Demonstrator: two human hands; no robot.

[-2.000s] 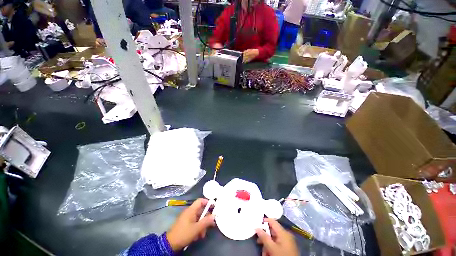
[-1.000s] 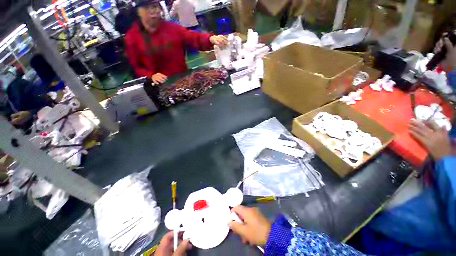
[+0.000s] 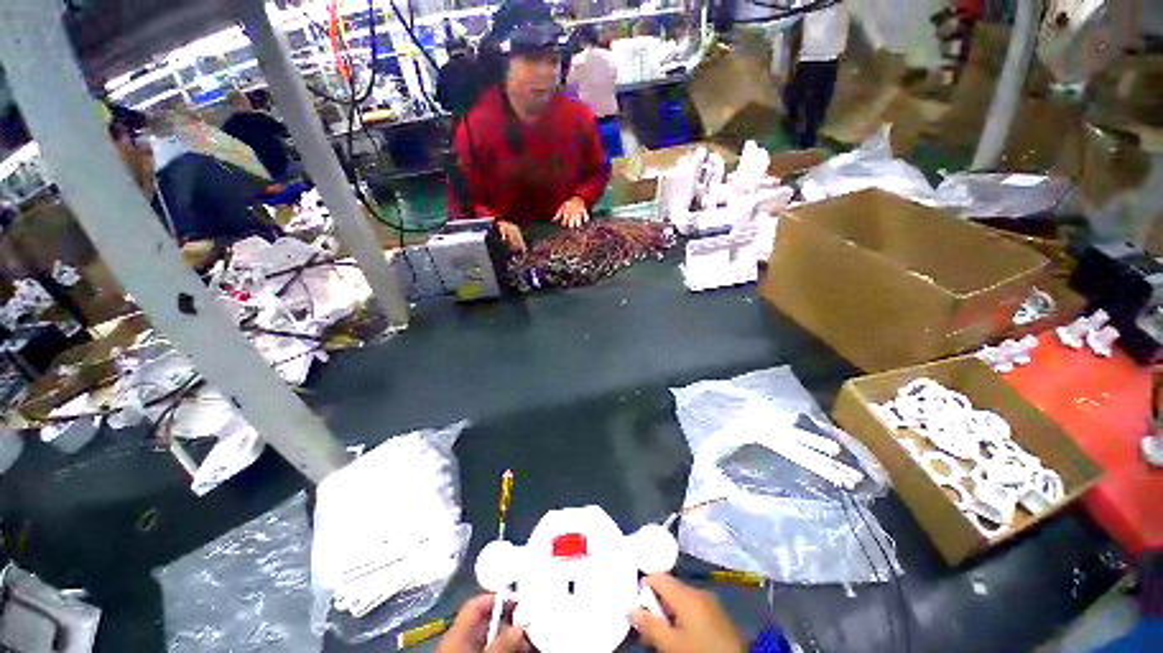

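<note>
A white disc-shaped housing [image 3: 571, 593] with two round knobs and a red patch is held upright between both hands at the bottom centre. My left hand [image 3: 482, 625] grips its left side, with a white stick by the fingers. My right hand [image 3: 689, 619] grips its right side, also by a white stick. A yellow-gold antenna tip [image 3: 506, 487] points up by the left knob; another gold tip [image 3: 421, 633] lies left of my left hand, and one [image 3: 736, 578] is right of the housing. Both hands are partly cut off by the lower edge.
A bag of white sticks [image 3: 389, 523] lies left, beside a flattened clear bag [image 3: 236, 580]. An open plastic bag [image 3: 778, 491] with sticks lies right. A low carton [image 3: 963, 542] of white rings and a taller carton [image 3: 829, 287] stand farther right. A metal post [image 3: 191, 300] rises left. A person in red sits across.
The view swung right, then partly back left. The housing stays in both hands. The person across reached to the white parts a second ago and now has both hands near the wire pile.
</note>
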